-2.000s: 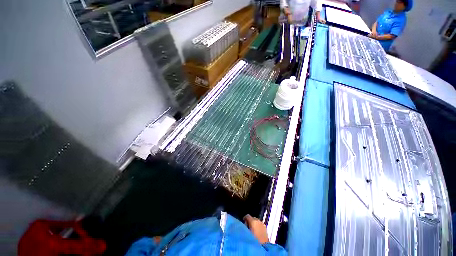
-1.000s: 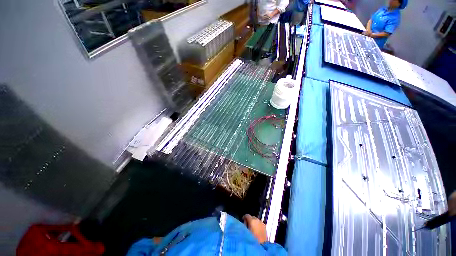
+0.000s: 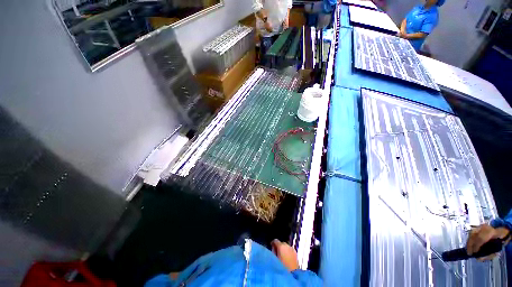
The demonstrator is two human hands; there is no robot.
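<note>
My right hand [image 3: 286, 255] is small at the bottom edge, beside the white rail [image 3: 307, 230]; its fingers are not clear. My left hand [image 3: 174, 274] shows only as a tiny skin patch beside my blue smock. I cannot tell if either holds anything. The large silvery back panel [image 3: 415, 168] lies on the blue pallet [image 3: 341, 218] to the right, cut off by the bottom edge. Another person's hand [image 3: 485, 241] comes in from the right edge, holding a black tool [image 3: 455, 255] over the panel's lower right part.
The green side table [image 3: 280, 162] left of the rail holds light strips [image 3: 236, 120], a white roll [image 3: 310, 104] and a red-brown wire loop [image 3: 276, 150]. Yellowish scraps [image 3: 264, 203] lie below its end. A red stool [image 3: 62, 274] is bottom left. Two people stand farther off.
The other person's hand with the black tool has come in from the right over the panel. The scene has shifted slightly left. The person behind the side table has moved left.
</note>
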